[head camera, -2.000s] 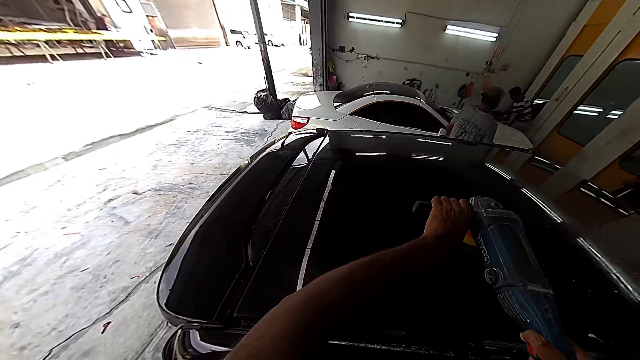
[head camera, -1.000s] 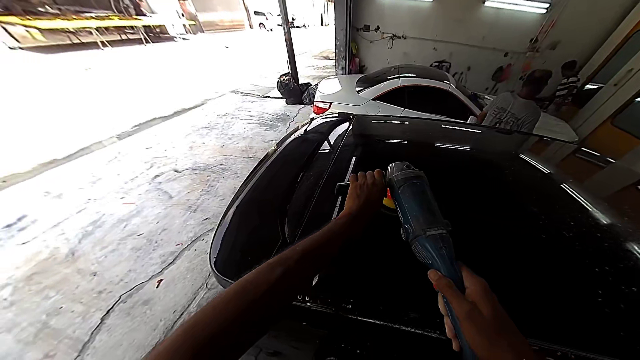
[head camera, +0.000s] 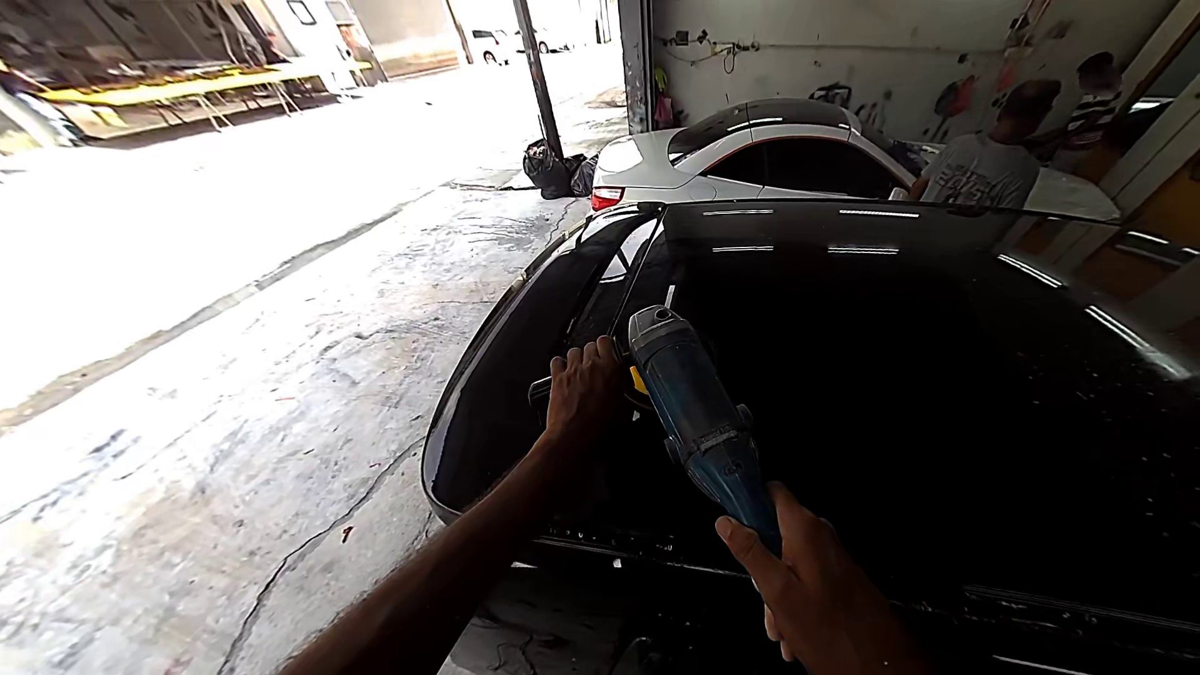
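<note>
A blue power polisher with a grey metal head lies over the glossy black roof panel of a car, towards its left side. My left hand is closed around the black side handle at the polisher's head. The rear of the blue body is in the grip of my right hand. A bit of yellow pad shows under the head; the rest of the pad is hidden. Light spots and reflections of ceiling lamps mark the black surface.
Beyond the black car stands a white car with a person in a grey shirt beside it and another person behind. Black rubbish bags lie by a post. Cracked concrete floor runs along the left.
Both hands have moved the polisher leftward across the black panel, from its middle to near the left side. The view has turned to the right.
</note>
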